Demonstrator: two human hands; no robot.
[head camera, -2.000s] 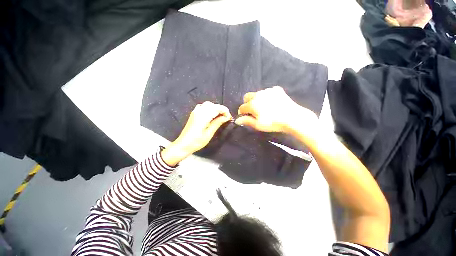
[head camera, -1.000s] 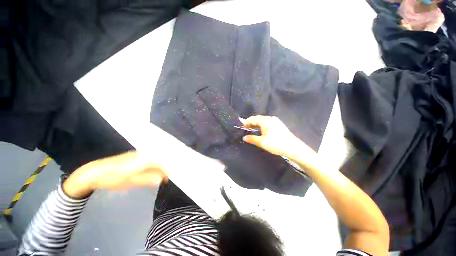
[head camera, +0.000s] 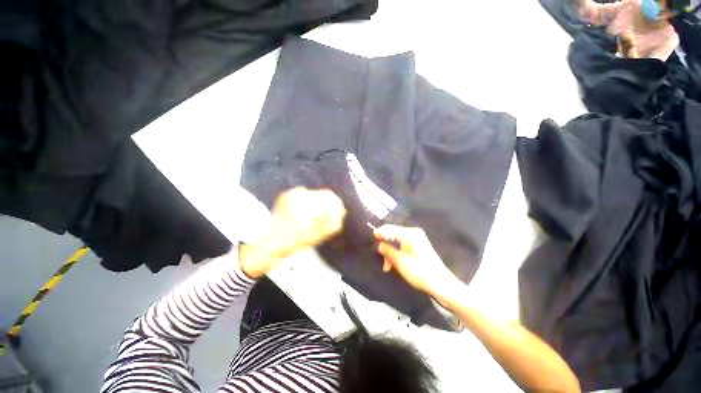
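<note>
The dark trousers (head camera: 453, 146) lie spread on the white table in front of me, speckled with lint. A white strip with dark lines, the waistband lining (head camera: 369, 188), shows in their middle, with a thin dark loose thread (head camera: 330, 152) at its upper left. My left hand (head camera: 307, 222) is blurred and curled over the cloth left of the strip; whether it grips the cloth cannot be told. My right hand (head camera: 403, 252) is closed around the thread snips, mostly hidden, with a thin tip (head camera: 372, 226) showing just below the strip.
Dark garments hang over the table's left side (head camera: 100, 92). Another dark pile (head camera: 615, 230) lies at the right. Another person's hand (head camera: 642, 34) is at the top right. Yellow-and-black tape (head camera: 50, 288) marks the grey floor at lower left. My head's dark hair shows at the bottom.
My left hand has come back from the table's lower left edge onto the trousers. The white strip now shows in the middle of the cloth. My right hand has moved down slightly.
</note>
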